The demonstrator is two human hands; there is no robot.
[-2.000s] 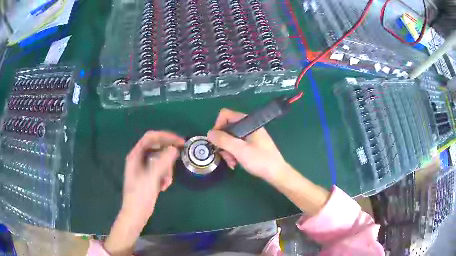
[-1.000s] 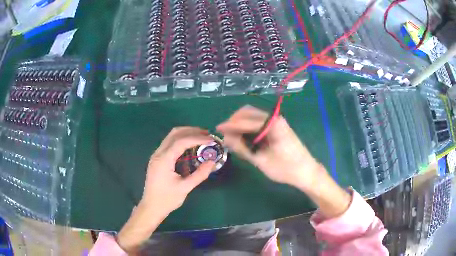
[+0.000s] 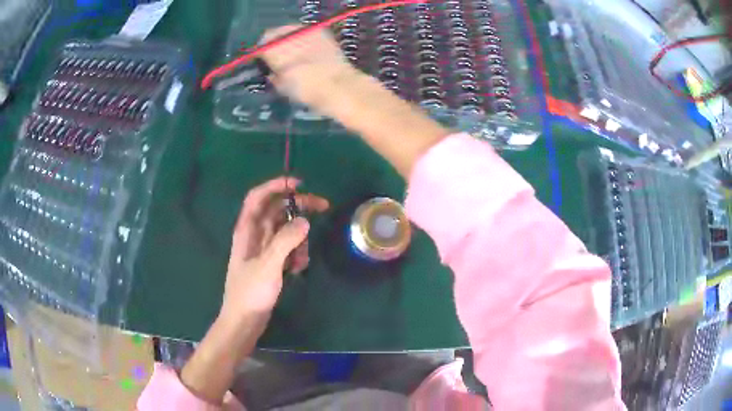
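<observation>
My left hand (image 3: 269, 241) is left of the fixture and holds a small dark wired component (image 3: 291, 207) on edge between thumb and fingers. Its thin red lead runs up from it. My right hand (image 3: 305, 68) is blurred over the front left part of the large centre tray (image 3: 241, 116). A dark bar, the probe (image 3: 241, 76), shows at its fingers with the red cable (image 3: 353, 14) beside it; its tip cannot be made out. The round fixture (image 3: 382, 229) stands on the green mat, with no hand touching it.
A part-filled clear tray (image 3: 68, 217) lies at left. Another tray (image 3: 662, 241) is at right, with a further tray (image 3: 602, 72) behind it. Blue tape (image 3: 554, 160) runs along the mat. Brown cardboard (image 3: 80, 353) shows below the bench at lower left.
My left hand has left the fixture and moved left with the component. My right hand has swung up and left from the fixture to the centre tray, carrying the cable across.
</observation>
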